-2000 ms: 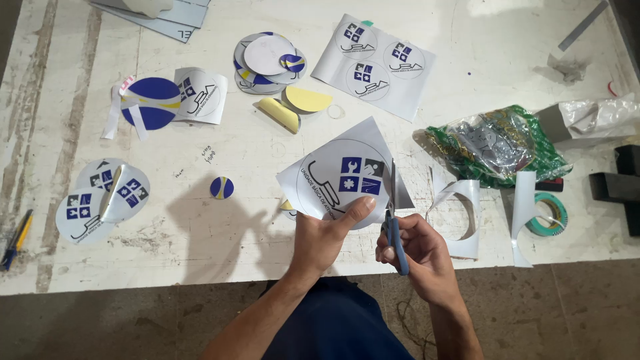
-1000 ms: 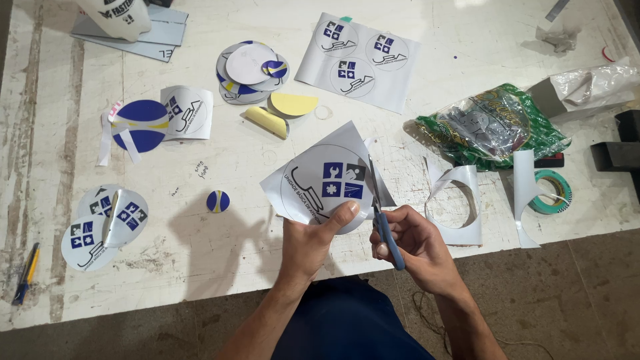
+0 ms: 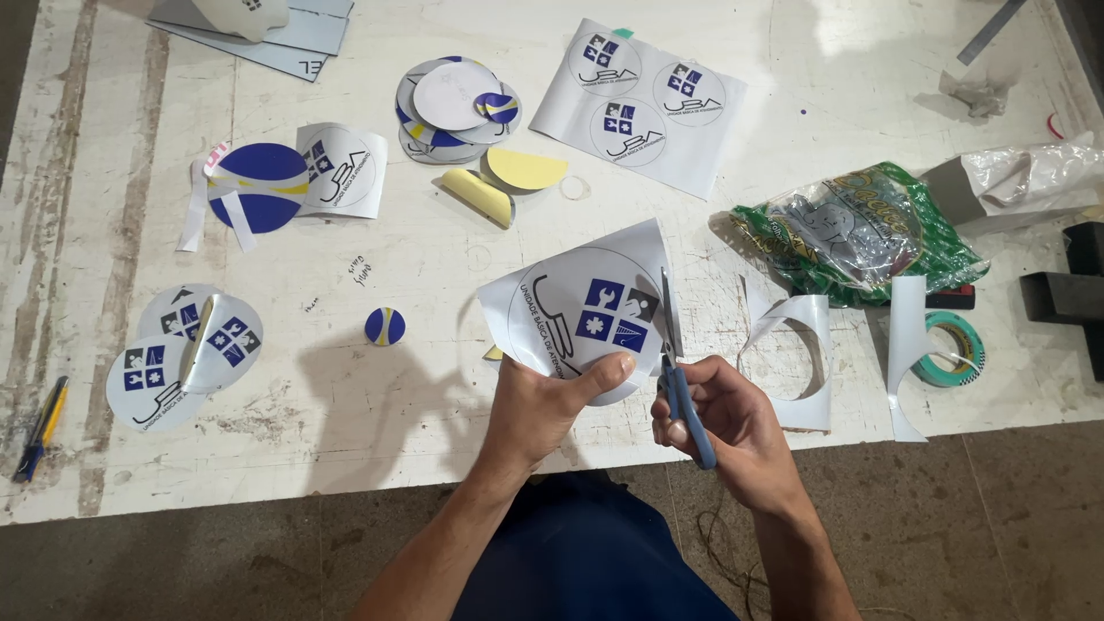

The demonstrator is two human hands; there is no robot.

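Note:
My left hand (image 3: 552, 405) grips the lower edge of a silvery printed sticker sheet (image 3: 561, 302), its thumb on top. The sheet bears a circle outline with blue squares and dark lettering. My right hand (image 3: 733, 423) holds blue-handled scissors (image 3: 690, 423), their blades upright at the circle's right edge. Cut-off sheet lies along the blades' right side. Right of my hands, a sheet offcut with a round hole (image 3: 815, 410) and a narrow curved offcut (image 3: 904, 345) lie on the white table (image 3: 431, 414). The narrow one is beside a green tape roll (image 3: 936, 371).
Round stickers (image 3: 142, 379) lie at left near a yellow and blue cutter (image 3: 43, 423). Further back are a stack of discs (image 3: 457, 95), a blue and yellow disc (image 3: 259, 211), a small disc (image 3: 385, 326), a printed sheet (image 3: 690, 155) and a green plastic bag (image 3: 940, 224).
The sheet has turned somewhat in my left hand since the oldest frame, its lettering now running more steeply. The scissors remain in my right hand at its right edge.

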